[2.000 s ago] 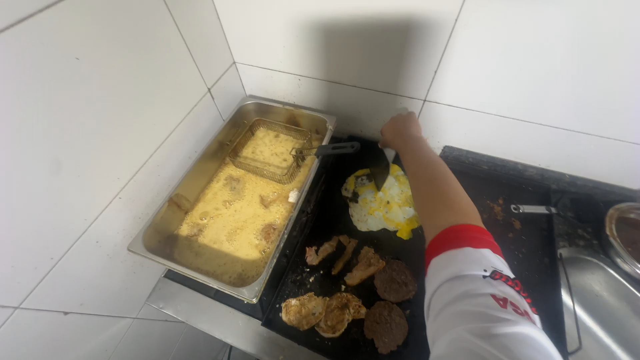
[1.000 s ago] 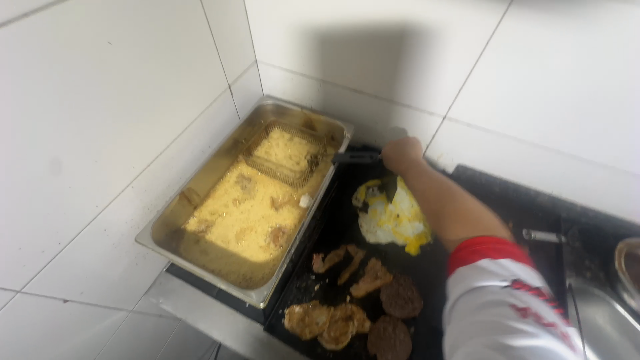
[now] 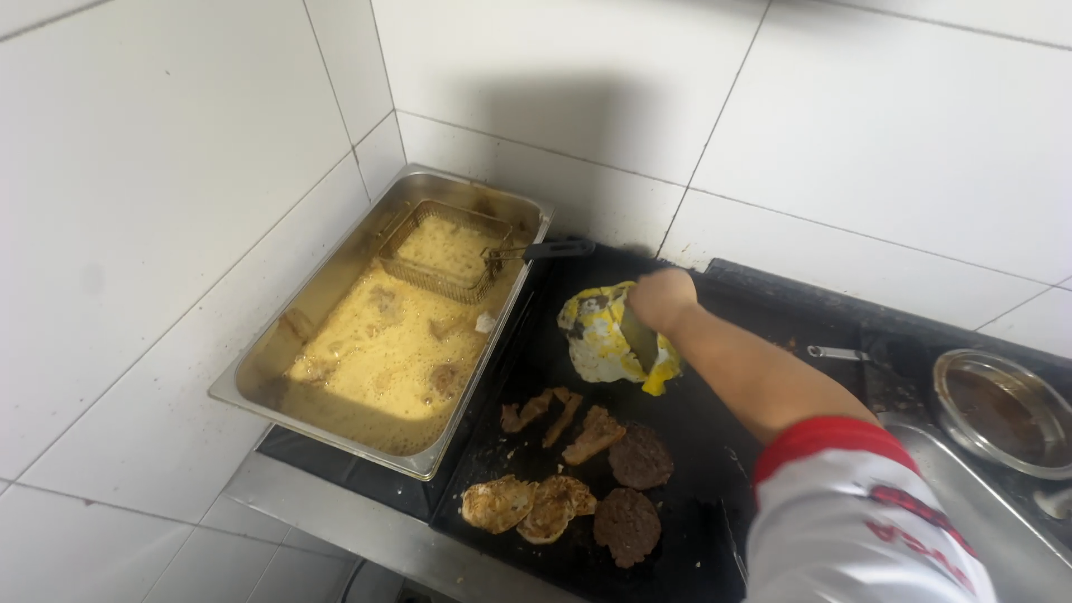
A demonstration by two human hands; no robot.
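Note:
My right hand (image 3: 664, 299) is closed on a metal spatula (image 3: 640, 337), its grip hidden by the fingers. The blade is at the fried eggs (image 3: 605, 345), white and yellow, on the black griddle (image 3: 703, 435). Nearer me lie strips of cooked meat (image 3: 595, 435), two dark burger patties (image 3: 626, 526) and browned chicken pieces (image 3: 498, 503). My left hand is out of the picture.
To the left stands a deep steel pan (image 3: 335, 440) of bubbling oil, with a wire fry basket (image 3: 488, 289) whose black handle (image 3: 559, 249) overhangs the griddle. A bowl of brown sauce (image 3: 1001, 412) and a steel sink or tray (image 3: 963, 494) are at the right. Tiled walls (image 3: 544, 151) enclose the corner.
My right hand has moved from beyond the eggs to their right side. The eggs look more bunched and folded around the spatula than before.

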